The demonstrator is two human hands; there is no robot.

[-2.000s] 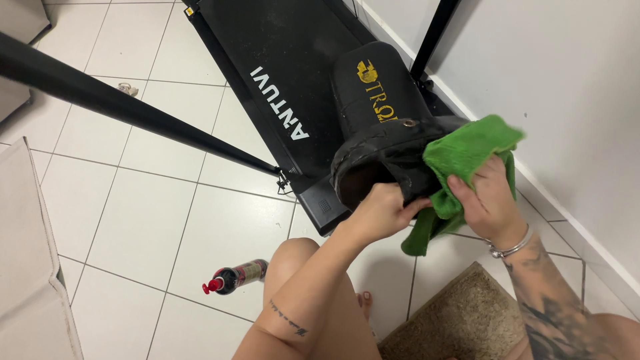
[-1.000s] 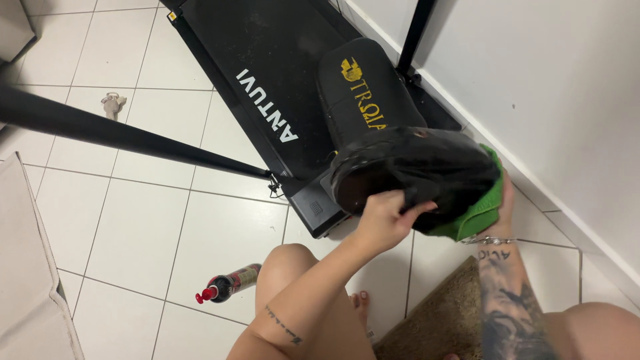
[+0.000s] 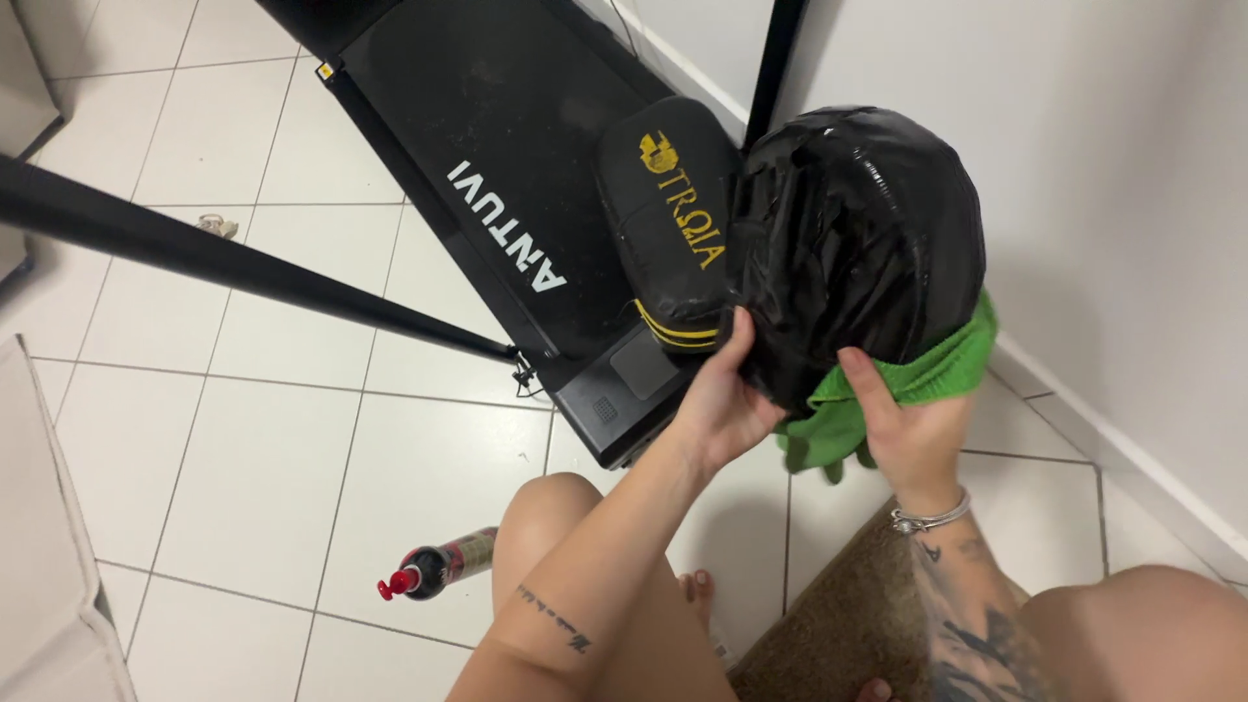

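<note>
A shiny black padded item [image 3: 877, 224], rounded and creased, is held up between both hands; its exact kind cannot be told, perhaps a training pad. My left hand [image 3: 731, 405] grips its lower left edge, thumb on top. My right hand [image 3: 912, 424] holds its lower right side through a green cloth [image 3: 941, 366], which hangs below the item. Behind and left of it, a black padded training pad [image 3: 668, 214] with yellow lettering and yellow stripes lies on the treadmill.
A black treadmill [image 3: 487, 175] stands by the wall, with a black post [image 3: 244, 278] crossing at left. A red-capped bottle [image 3: 444, 565] lies on the tiles beside my leg. A brown mat [image 3: 838, 624] is at the bottom, and a small pale object [image 3: 216, 227] lies on the floor.
The black item has been raised and turned, so its dark opening no longer shows and its rounded, creased side does. The green cloth is now at its lower right edge.
</note>
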